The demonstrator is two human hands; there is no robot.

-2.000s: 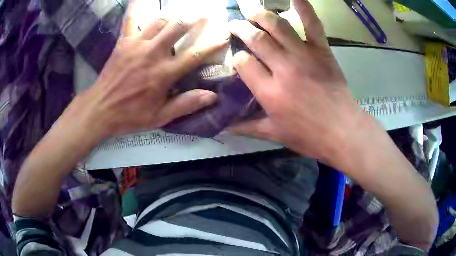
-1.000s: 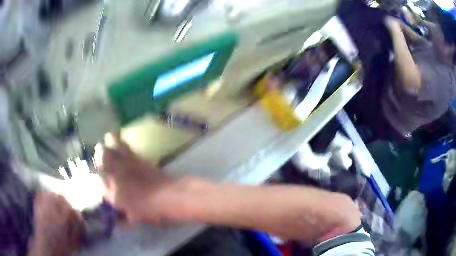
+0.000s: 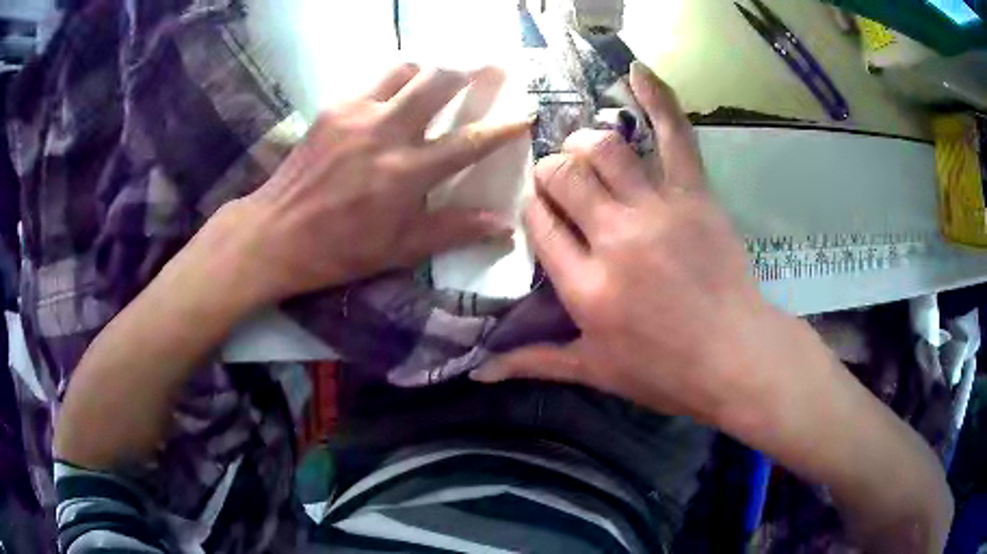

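A white strip lies over plaid shirt fabric at the front of the machine bed. My left hand is spread flat on the strip, its fingertips near the bright lamp glare. My right hand holds bunched plaid fabric at the strip's right edge, fingers curled on it and thumb lower down at the purple cloth. The needle area above my hands is mostly lost in glare.
Purple thread snips lie on the cream bed at upper right. A yellow box stands at the right edge. A printed ruler scale runs along the table front. Plaid fabric hangs at left.
The view swung right and came back. The white strip now shows under my left hand, where dark purple fabric lay two seconds ago. More plaid hangs over the table's front edge.
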